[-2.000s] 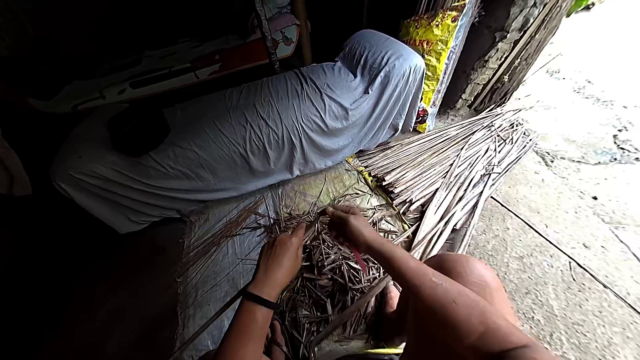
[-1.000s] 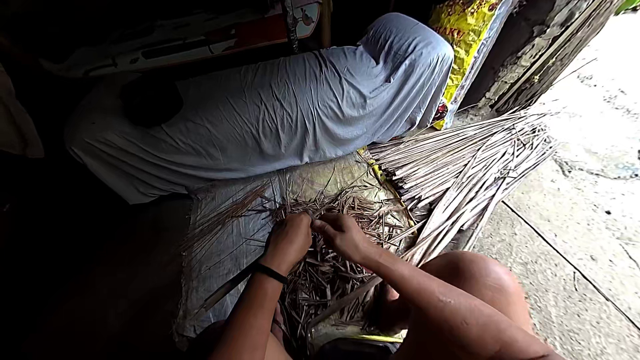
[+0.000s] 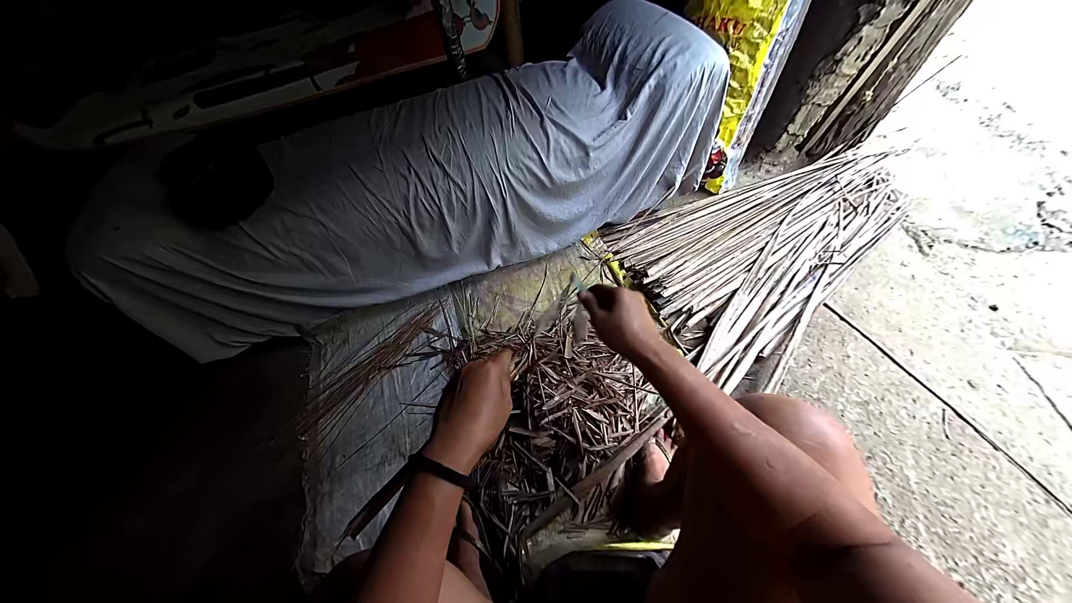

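My left hand (image 3: pixel 479 404), with a dark band at the wrist, is closed on a dry leaf strip that runs down and left beneath the forearm. My right hand (image 3: pixel 618 318) is a little farther up and to the right, fingers closed on a small tool with a greenish part at the fingertips, blurred and possibly a knife. Below and between both hands lies a heap of short dry leaf scraps (image 3: pixel 578 402). Thin brown leaf ribs (image 3: pixel 368 368) rest on the woven sack sheet (image 3: pixel 335 502) left of my left hand.
A large bundle of long dry leaf strips (image 3: pixel 754 243) lies at the right. Behind the heap is a long object under a grey cloth (image 3: pixel 502 167). A yellow printed sack (image 3: pixel 741 75) stands by the post. Cracked concrete (image 3: pixel 946 368) spans the right side. My knees and feet flank the heap.
My hands were close together one second ago and are now apart, the right hand farther up and to the right.
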